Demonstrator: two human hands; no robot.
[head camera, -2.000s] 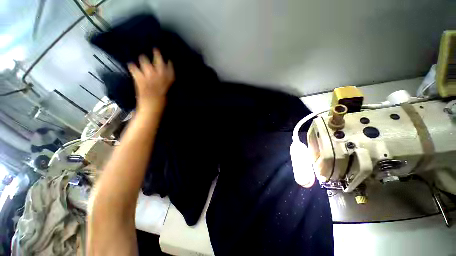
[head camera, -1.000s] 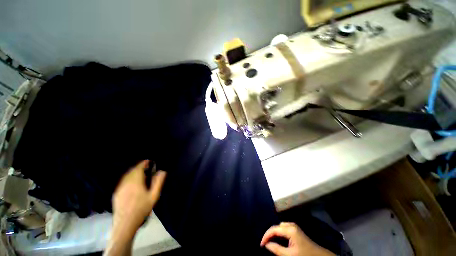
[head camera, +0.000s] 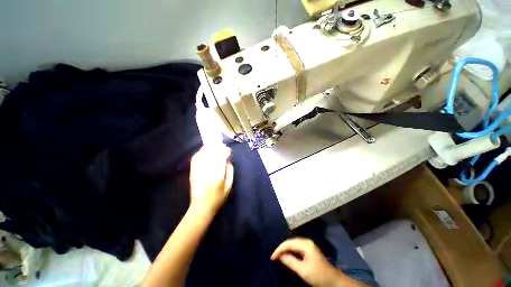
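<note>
The dark navy garment (head camera: 112, 140) lies heaped left of the sewing machine head (head camera: 314, 61) and runs under the needle area (head camera: 260, 136), which is brightly lit. My left hand (head camera: 210, 174) lies on the cloth just below and left of the needle area; its fingertips are washed out by the light, so I cannot tell whether it grips anything. My right hand (head camera: 305, 259) is at the lower centre over the cloth near the table edge, with fingers curled; whether it pinches the cloth is unclear. Black tape (head camera: 392, 119) runs from the right to the machine.
The white table (head camera: 336, 174) has a printed scale on its edge. At the right are a blue air hose (head camera: 496, 84), a white holder (head camera: 468, 148) and a tape roll (head camera: 479, 191). A cardboard box (head camera: 442, 224) stands below the table edge. A brass-coloured knob (head camera: 208, 59) tops the machine's end.
The view has shifted right, towards the machine. The cloth now lies spread left of it. My left hand has moved up to the needle area. My right hand remains low near the table edge.
</note>
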